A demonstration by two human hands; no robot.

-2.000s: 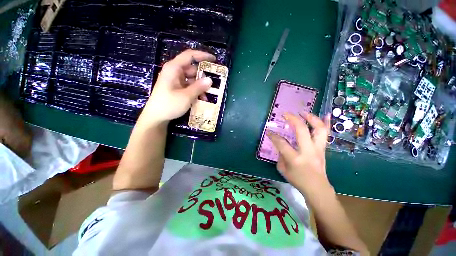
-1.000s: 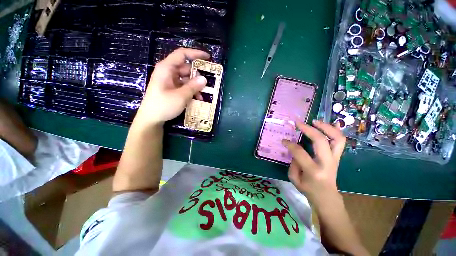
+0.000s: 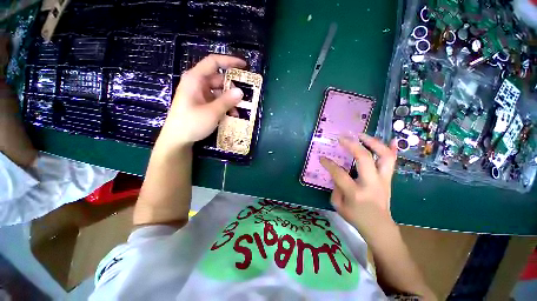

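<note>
My left hand [image 3: 203,103] holds a gold phone housing [image 3: 236,134] upright in view, thumb across its dark window openings, over the right edge of the black blister tray. My right hand [image 3: 362,176] is bare, with fingers apart, over the lower part of a smartphone [image 3: 344,114] with a lit pink screen. The smartphone lies flat on the green mat, and a fingertip is at its screen. Whether the finger touches the glass cannot be told. My right hand holds nothing.
The black blister tray [image 3: 138,88] fills the left, with a gold piece [image 3: 53,19] at its far corner. Grey tweezers [image 3: 322,57] lie beyond the smartphone. A clear bag of green boards [image 3: 465,126] and white rings lies at right. Another person's arm [image 3: 13,126] is at far left.
My right hand has shifted slightly left over the smartphone, its fingers lower on the screen. The other person's arm at far left has moved up into view. My left hand still holds the housing.
</note>
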